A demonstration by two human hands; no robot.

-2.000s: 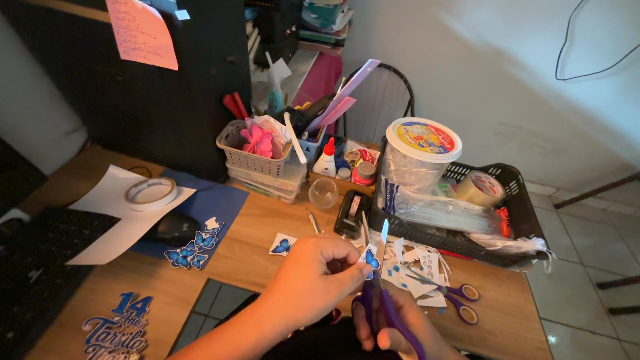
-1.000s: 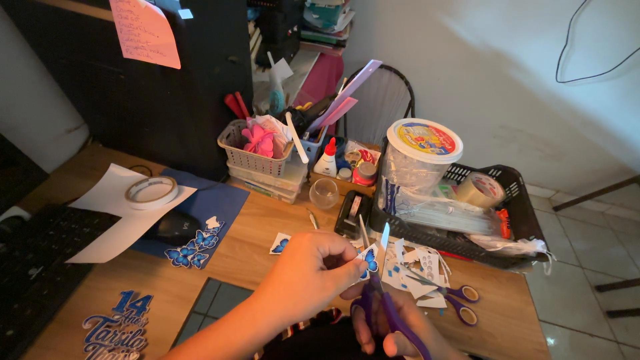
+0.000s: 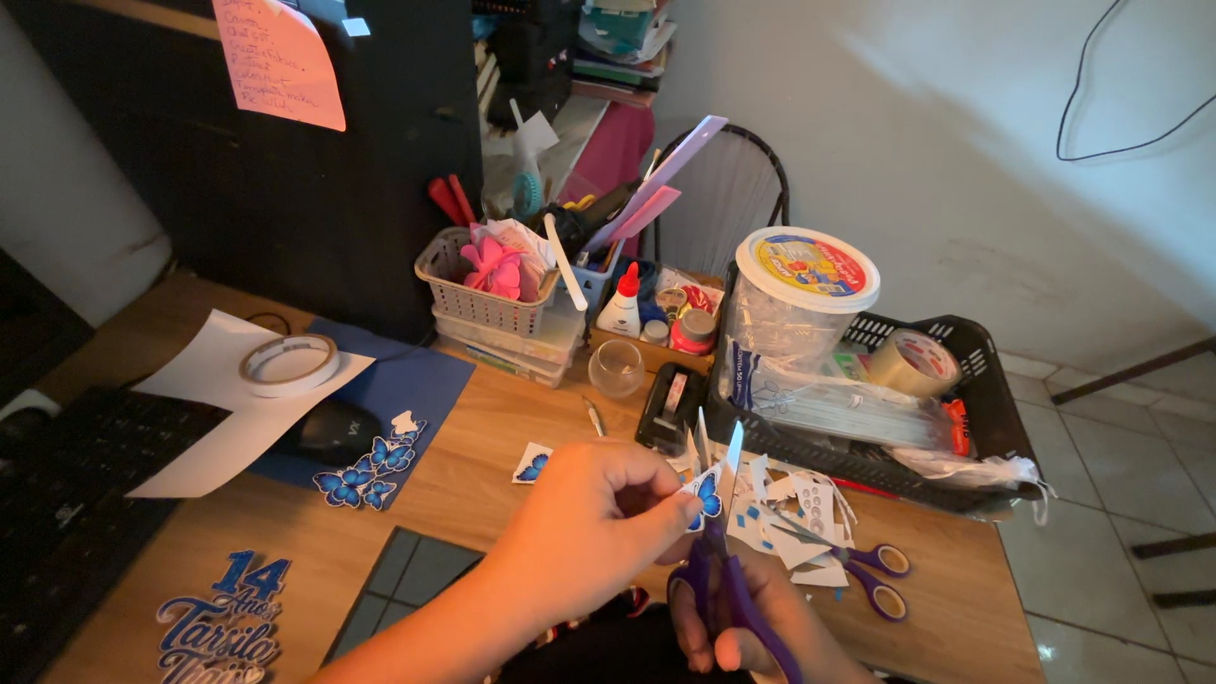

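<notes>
My left hand (image 3: 608, 527) pinches a small blue butterfly paper cutout (image 3: 706, 501) between thumb and finger. Purple-handled scissors (image 3: 719, 560) are in my right hand (image 3: 760, 617), their blades parted and pointing up on both sides of the cutout. Another butterfly on a white paper piece (image 3: 533, 465) lies on the desk left of my hands. Several cut butterflies (image 3: 366, 470) rest on the blue sheet, and blue lettering cutouts (image 3: 223, 617) lie at lower left. White paper scraps (image 3: 798, 513) and a second pair of purple-handled scissors (image 3: 874, 575) lie to the right.
A black plastic basket (image 3: 997, 408) holds a lidded tub (image 3: 803, 285) and a tape roll (image 3: 914, 363). Behind my hands are a tape dispenser (image 3: 670, 408), a clear cup (image 3: 616, 369) and a glue bottle (image 3: 621, 309). A keyboard (image 3: 85, 494), mouse (image 3: 337, 430) and masking tape roll (image 3: 288, 364) sit left.
The scissor blades stand farther apart than two seconds ago. Both hands stay in nearly the same place.
</notes>
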